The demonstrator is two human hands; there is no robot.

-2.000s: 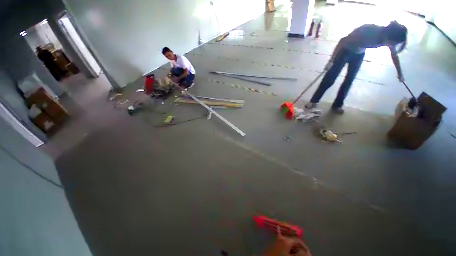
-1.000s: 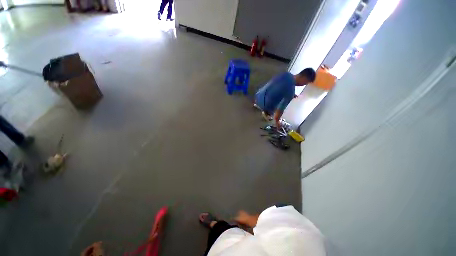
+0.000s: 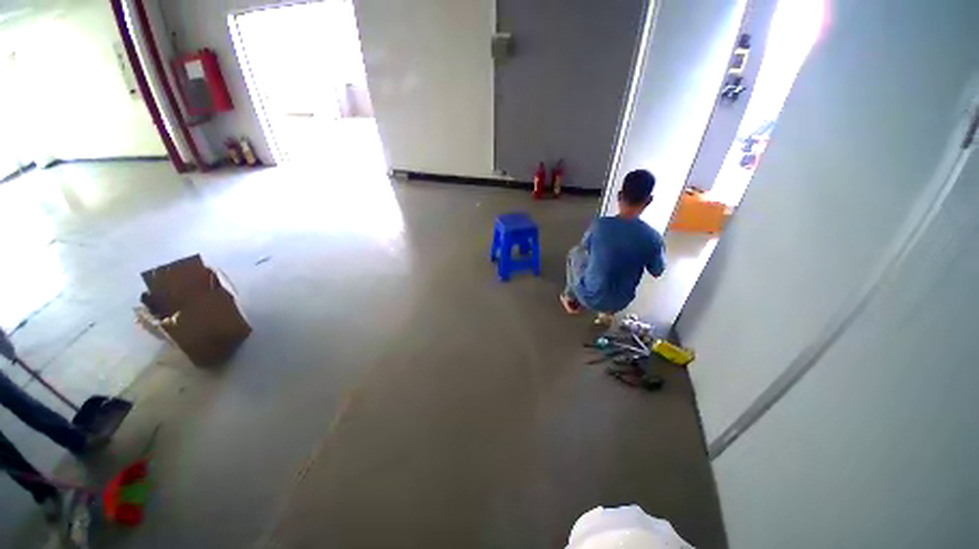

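Observation:
Neither of my hands shows; only a white rounded patch of clothing [image 3: 625, 531] is at the bottom edge. No broom of mine is visible. A mixed pile of hand tools [image 3: 628, 354] lies on the floor by the right wall, with a yellow item [image 3: 673, 352] beside it. At the lower left, a flared red-green broom head [image 3: 127, 493] and a black dustpan [image 3: 102, 418] are on the floor by another person's legs, partly cut off by the left edge.
A person in blue [image 3: 617, 263] crouches at the doorway, back towards me. A blue stool [image 3: 516, 245] stands nearby. An open cardboard box [image 3: 204, 316] stands at left. Fire extinguishers [image 3: 548, 180] stand by the far wall. The right wall [image 3: 848, 322] is close.
My view has swung right and lifted a little. My hands and the red broom head have left the picture. The crouching person has turned to the doorway. The dustpan is now lowered beside the legs.

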